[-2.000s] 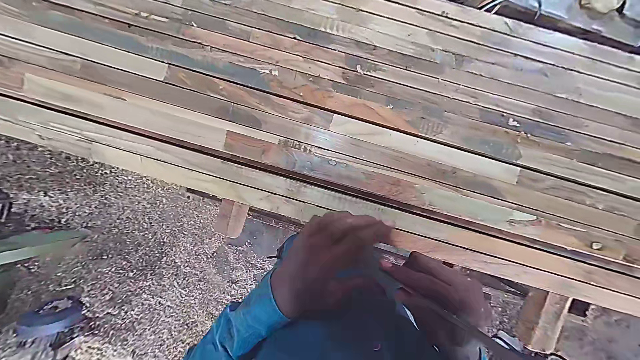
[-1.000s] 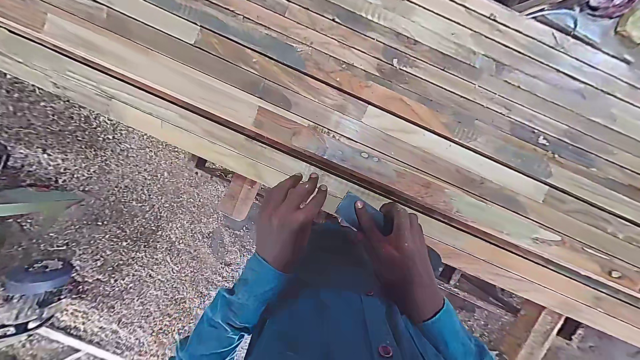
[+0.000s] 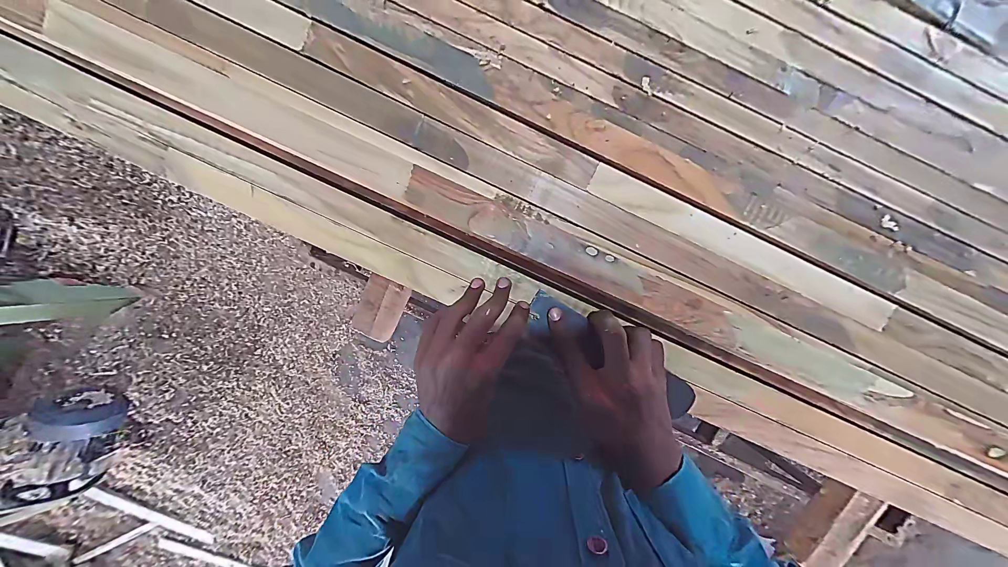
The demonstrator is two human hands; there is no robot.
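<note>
Long wooden boards (image 3: 488,213), made of jointed pieces with patches of filler, lie side by side across the view. At the near edge, my left hand (image 3: 465,362) rests its fingertips on the closest board, fingers apart and nothing seen in its grip. My right hand (image 3: 622,378) is beside it, thumb and curled fingers on a flat blue-grey piece (image 3: 579,319), perhaps abrasive paper. One corner of that piece shows between the hands on the board. A dark rounded end sticks out right of my right hand; whether it belongs to the same piece, I cannot tell.
Wood shavings (image 3: 220,299) cover the ground at left. Wooden supports (image 3: 382,307) stick out under the boards, another (image 3: 846,524) at lower right. A dark round-topped object (image 3: 77,415) and pale strips (image 3: 146,513) lie lower left, below a green pointed thing (image 3: 67,302).
Two seconds ago both hands were blurred and close together near the board's edge. Since then they have come apart, with fingertips on the near board. The blue-grey piece shows under my right hand.
</note>
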